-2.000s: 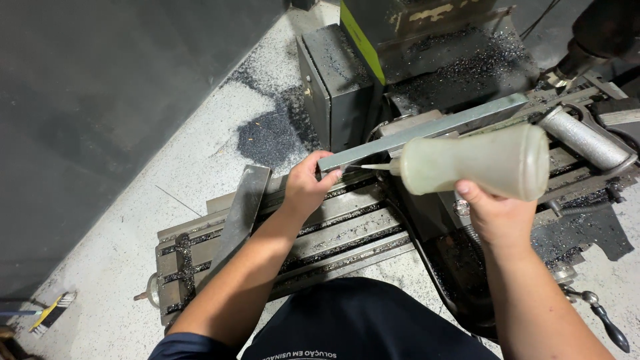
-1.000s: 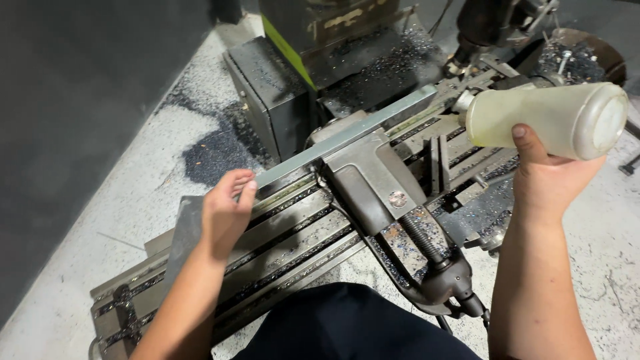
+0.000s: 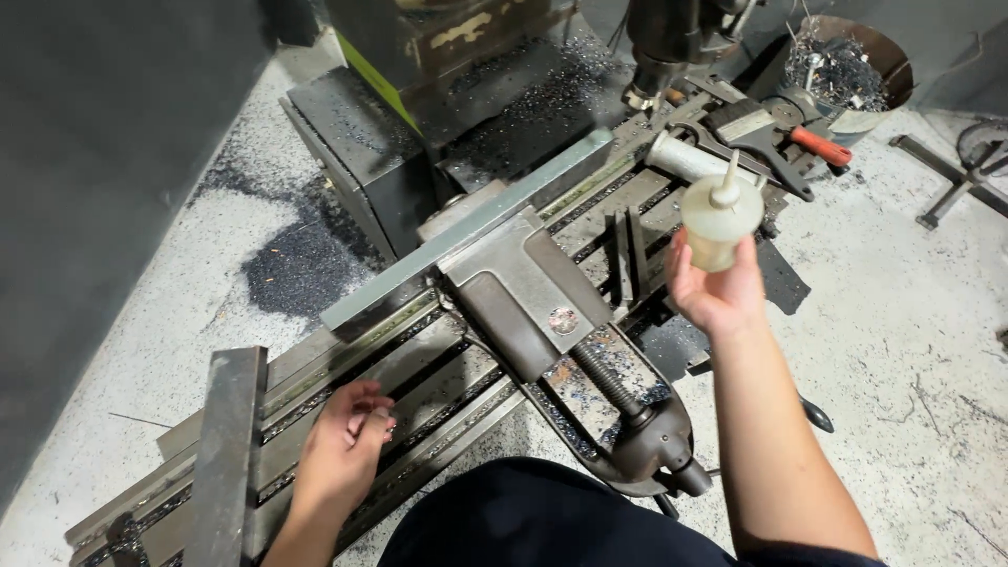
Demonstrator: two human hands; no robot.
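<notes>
My right hand grips a translucent plastic squeeze bottle, held upright with its nozzle up, above the right part of the slotted machine table. A long steel bar lies across the jaws of a machine vise, its ends reaching past both sides. My left hand hovers over the table's left part, below the bar's near end, fingers loosely curled. Whether it holds anything small I cannot tell. Left of it, a second flat steel bar rests across the T-slots of the machine table.
The milling head with its cutter hangs beyond the bar's far end. A brush, a red-handled tool and a metal cylinder lie at the table's right. A bin of metal chips stands behind. Chips cover the floor.
My left hand has come away from the bar's near end toward me. My right hand has turned the bottle from lying sideways to upright. The view has shifted.
</notes>
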